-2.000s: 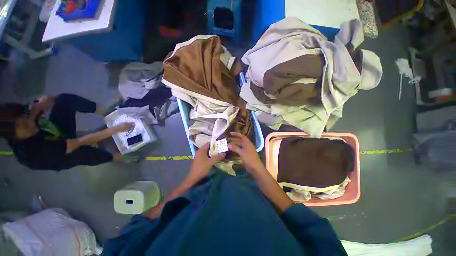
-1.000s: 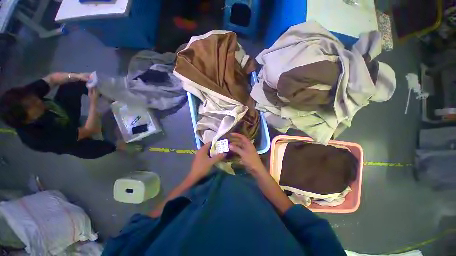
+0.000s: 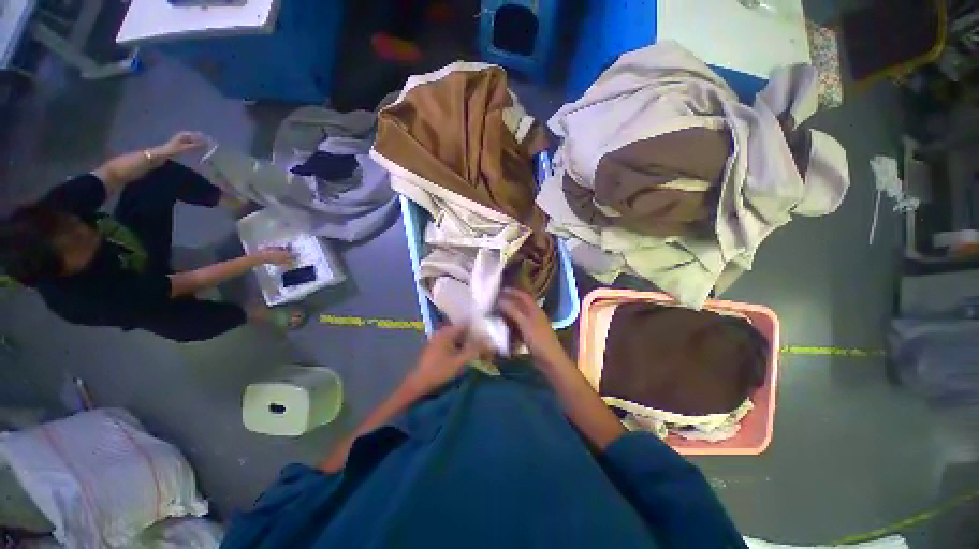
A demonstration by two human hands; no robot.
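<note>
A brown-and-cream curtain [image 3: 459,129] lies heaped in a blue basket [image 3: 414,252] in front of me. My left hand [image 3: 442,354] and my right hand [image 3: 522,320] are at the basket's near end, on a cream part of the curtain. A blurred white piece, perhaps the fabric label [image 3: 496,335], shows between them. My left fingers are closed on the cloth. My right hand is on the cloth's right side; its fingers are blurred and its grip is hard to make out.
A pink basket [image 3: 775,375] with dark brown cloth stands right. A pale grey-and-brown heap [image 3: 741,161] lies behind it. Left, a crouching person [image 3: 118,252] is beside a white tray [image 3: 258,231] and grey cloth [image 3: 370,204]. A pale green stool [image 3: 311,402] and white sack [image 3: 107,472] are nearer.
The white label was held flat and readable; now it is blurred and tilted, with cream cloth raised behind it. The other person's one hand has moved down to the tray.
</note>
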